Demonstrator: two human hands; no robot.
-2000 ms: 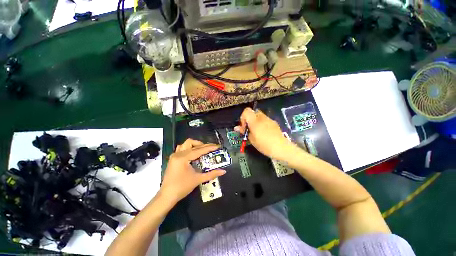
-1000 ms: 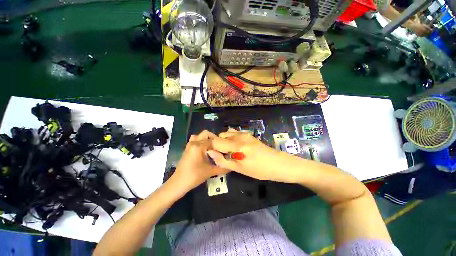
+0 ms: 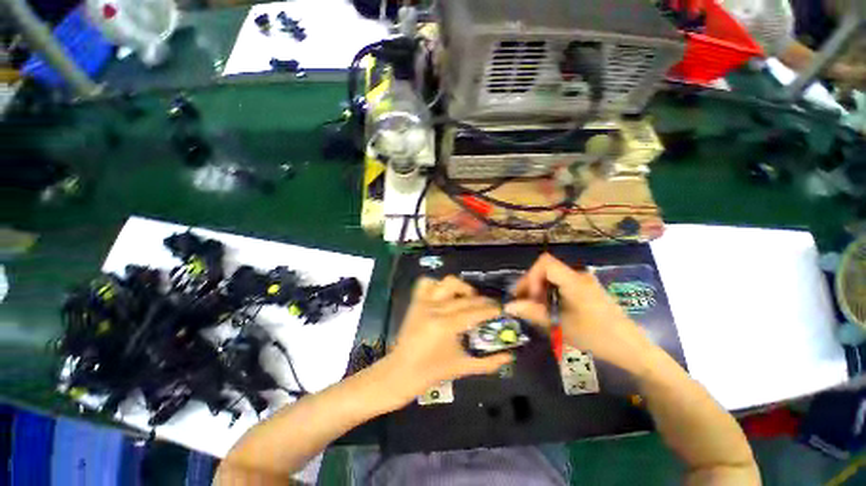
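Observation:
A small black power adapter (image 3: 496,336), one face pale with a yellow mark, is in my left hand (image 3: 444,332) above the black test board (image 3: 456,418). My right hand (image 3: 570,308) holds a pen-like tool (image 3: 556,332), black above with a red end pointing down. The fingertips of both hands are close together by the adapter's upper right side. The hands are slightly blurred and hide part of the board. Two cream socket strips show, one (image 3: 578,370) below my right hand and one (image 3: 436,392) partly below my left hand.
A tangled pile of black adapters (image 3: 142,332) lies on the left white sheet (image 3: 328,266). Another white sheet (image 3: 750,313) is at the right. Behind stand a grey vented unit (image 3: 551,71), a flat meter (image 3: 513,166) and a glass bulb (image 3: 401,138). A green meter module (image 3: 630,296) is on the board.
The view has shifted, so the bench appears lower and further right. The hands, closed together a second ago, are a little apart, and the adapter's pale face shows again. The red end now points down.

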